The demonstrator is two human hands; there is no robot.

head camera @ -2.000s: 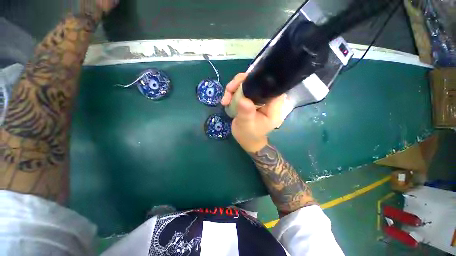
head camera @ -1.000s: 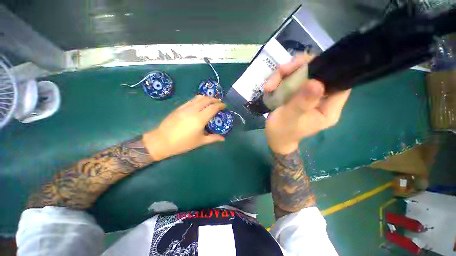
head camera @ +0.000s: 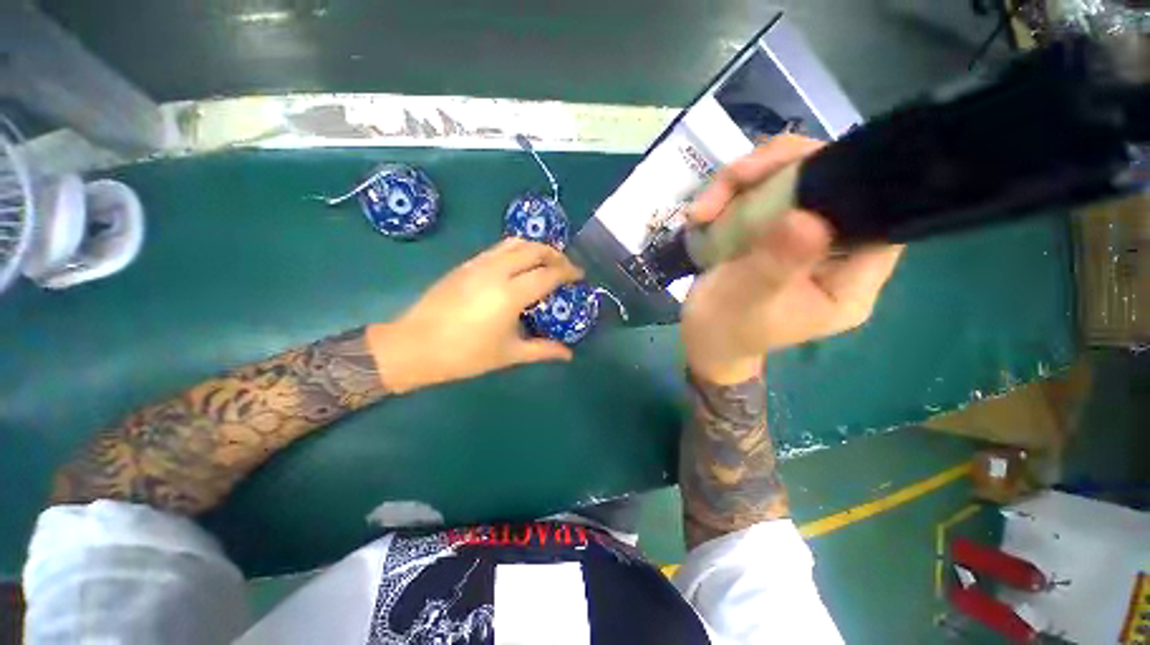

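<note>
A round blue patterned unit [head camera: 564,311] lies on the green mat, its pale cord pointing right. My left hand [head camera: 473,315] is around its left side, fingers above and thumb below. My right hand [head camera: 769,271] is shut on an electric screwdriver [head camera: 946,151] with a black body and cream nose. Its dark tip is at the front of the white and black screw feeder [head camera: 650,183]; a screw on it cannot be made out. A second unit [head camera: 536,219] lies just beyond my left fingers, and a third [head camera: 400,202] lies farther left, each with a pale cord.
A scuffed whitish rail [head camera: 416,120] runs along the mat's far edge, with the dark conveyor [head camera: 479,44] beyond. A white fan [head camera: 76,227] stands at the left. Cardboard [head camera: 1112,271] is at the far right. Red objects [head camera: 1003,586] are at lower right beside the yellow floor line.
My left hand has come from the upper left onto the nearest unit, whose cord now shows at right. My right hand has moved right with the screwdriver, its tip now at the feeder's front.
</note>
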